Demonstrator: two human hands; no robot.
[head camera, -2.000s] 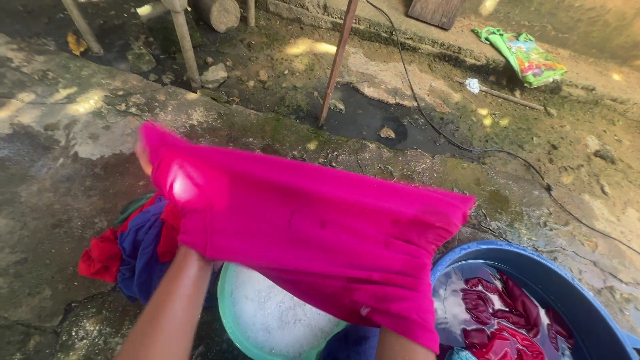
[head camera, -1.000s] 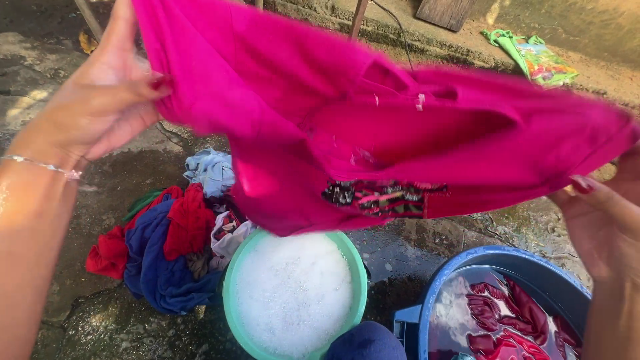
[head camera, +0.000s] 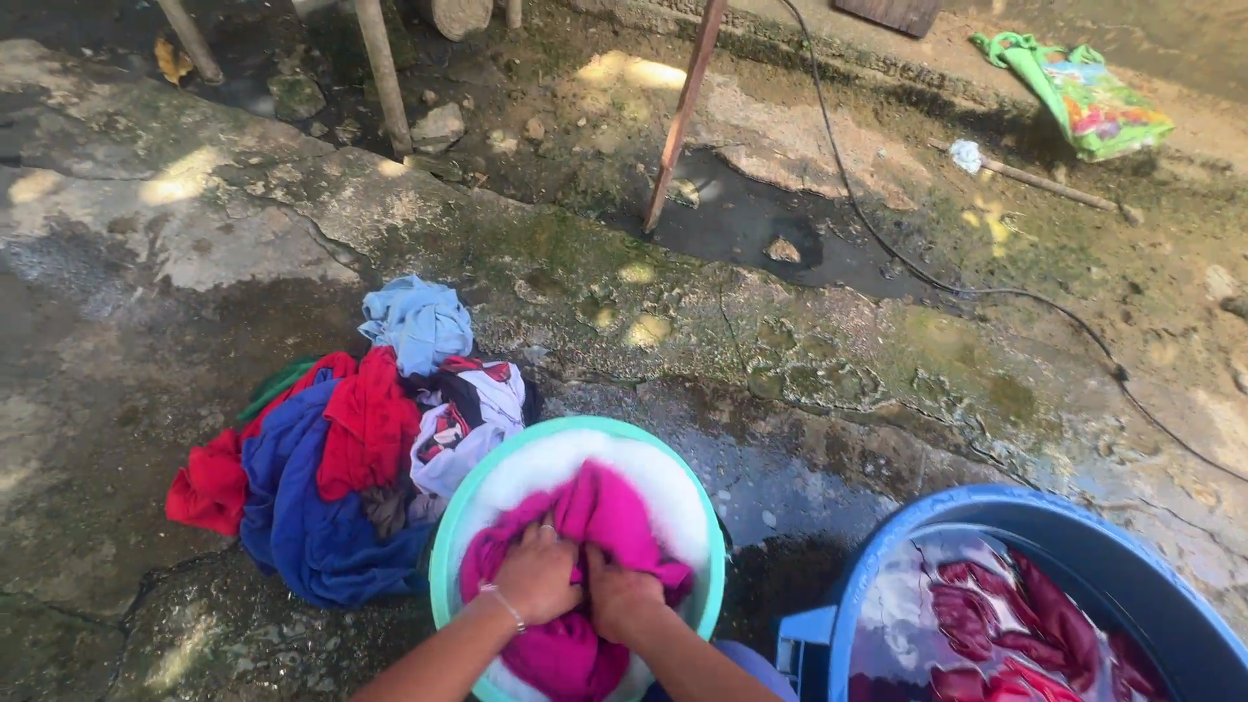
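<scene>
A magenta garment (head camera: 609, 507) lies bunched in a mint-green basin (head camera: 715, 546) of white suds. My left hand (head camera: 536, 575) and my right hand (head camera: 621, 595) press into the cloth side by side, fingers sunk in its folds; the fingertips are hidden. A thin bracelet circles my left wrist. Left of the basin, a heap of clothes holds a blue garment (head camera: 302, 497), a red garment (head camera: 369, 429), a light blue cloth (head camera: 417, 322) and a white printed garment (head camera: 468, 429). At lower right, a blue plastic tub (head camera: 877, 546) holds water with dark red clothes (head camera: 1053, 624) in it.
Wet, cracked concrete (head camera: 175, 322) lies around the basin. Beyond its edge are a puddle (head camera: 741, 210), wooden poles (head camera: 385, 78), a leaning reddish post (head camera: 685, 117) and a black cable (head camera: 858, 210). A green printed bag (head camera: 1102, 102) rests at upper right beside a stick (head camera: 1053, 185).
The magenta garment, held up stretched between both hands in the earlier frames, is now down in the sudsy basin. Both hands have come down and together onto it.
</scene>
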